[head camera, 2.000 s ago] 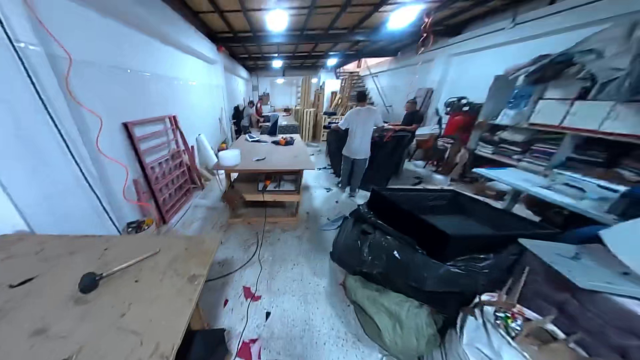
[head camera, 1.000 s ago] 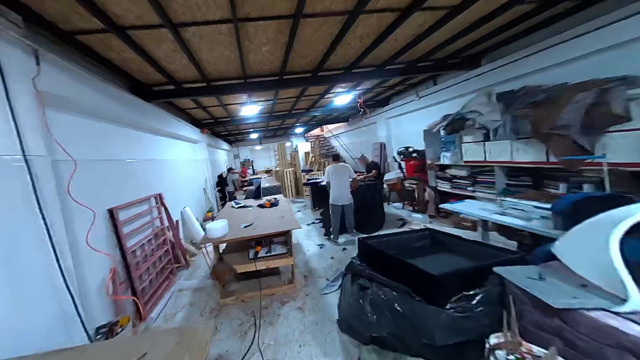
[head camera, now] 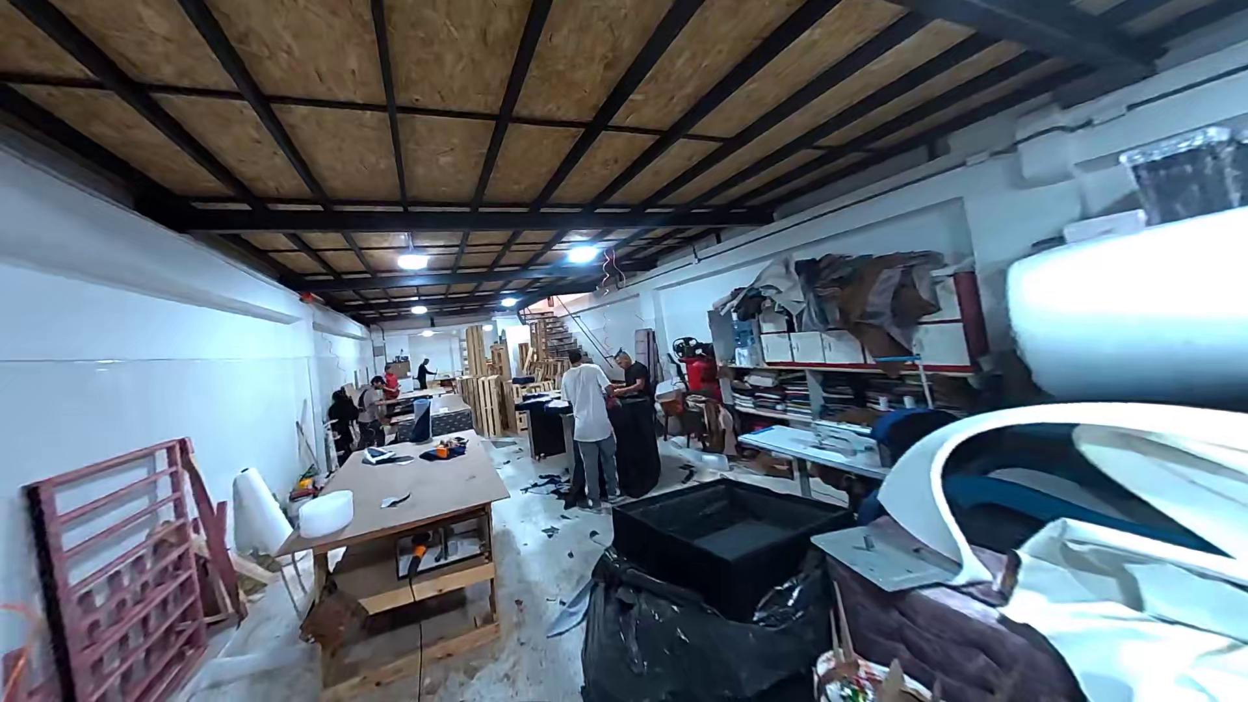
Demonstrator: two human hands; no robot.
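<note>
Neither my left hand nor my right hand shows in the head view. Ahead to the left stands a wooden workbench (head camera: pixel 429 485), with a roll of white material (head camera: pixel 326 514), an orange and black tool (head camera: pixel 445 448) and a dark and white item (head camera: pixel 384 455) on its top. On its lower shelf lies another orange and black tool (head camera: pixel 418 553). A black open-topped upholstered box (head camera: pixel 726 546) rests on black plastic sheeting (head camera: pixel 673 634) right of the middle. Beyond it, a person in a light shirt (head camera: pixel 590 409) and a person in dark clothes (head camera: pixel 634 378) stand by black-covered pieces.
A red slatted frame (head camera: pixel 122 565) leans on the left wall. Dark scraps (head camera: pixel 546 485) litter the floor. At the right are a white table (head camera: pixel 814 448), shelves of folded material (head camera: pixel 775 398), purple upholstery (head camera: pixel 897 624) and large white rolls (head camera: pixel 1141 302). Several people work farther back.
The view has tilted up and turned right, so the near table with the mallet, shown two seconds ago, is out of sight. More ceiling and the white rolls at the right now show.
</note>
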